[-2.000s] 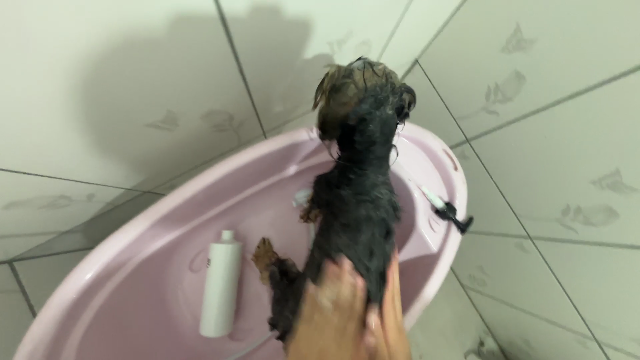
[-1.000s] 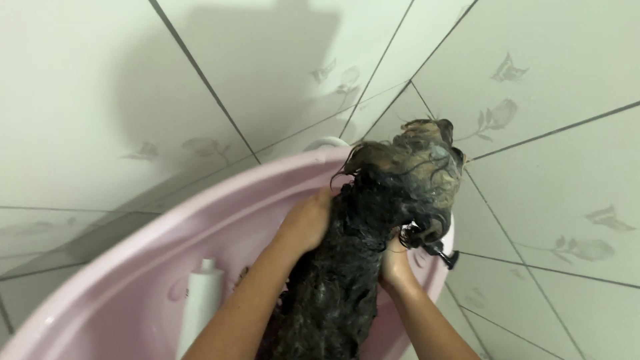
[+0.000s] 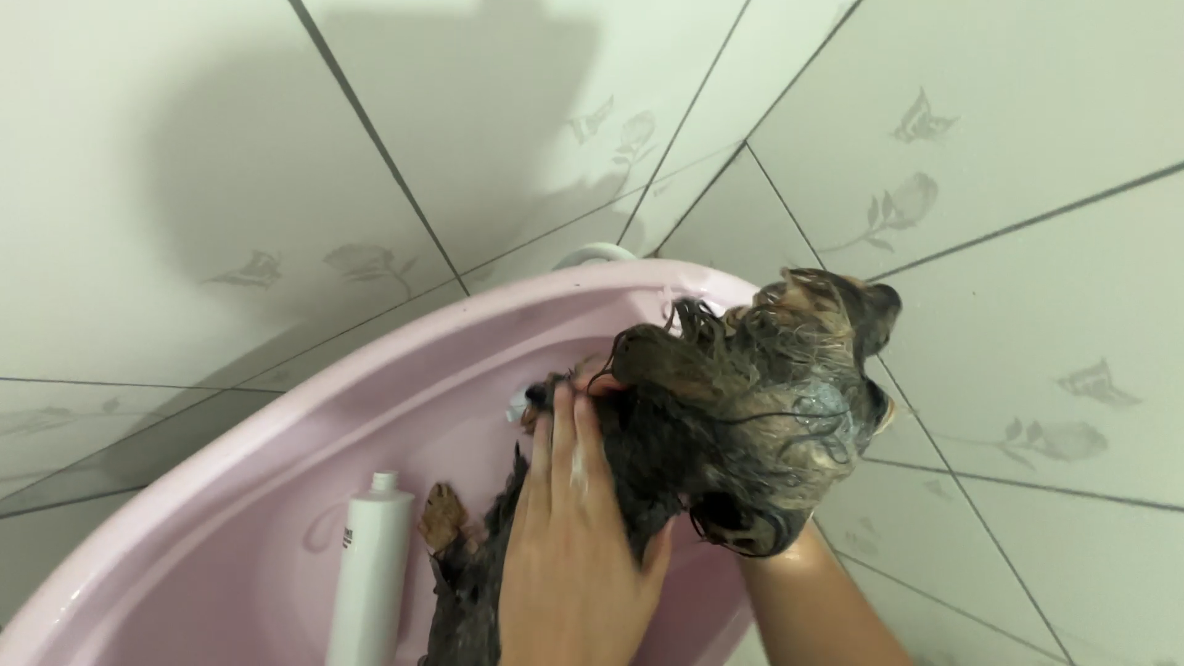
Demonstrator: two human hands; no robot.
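A small wet dog (image 3: 777,398) with dark fur and a lighter head stands in a pink plastic tub (image 3: 305,421), its snout turned to the upper right. My left hand (image 3: 569,527) lies flat on its shoulder and side, fingers slightly spread, pressing on the fur. The dog's head and ear hide most of my right hand (image 3: 786,555), which is at the far side of its neck; its fingers are out of sight. Whitish foam shows on the dog's head and on my left fingers. A paw (image 3: 444,518) sticks out to the left.
A white plastic bottle (image 3: 370,573) stands or leans inside the tub, left of the dog. Tiled walls (image 3: 1017,277) with faint flower and butterfly prints meet in a corner behind the tub. A white rounded object (image 3: 597,253) shows behind the rim.
Both hands were low on the dog's back, then moved up to either side of its neck. My left hand now lies over its shoulder. The dog's head has turned to the right.
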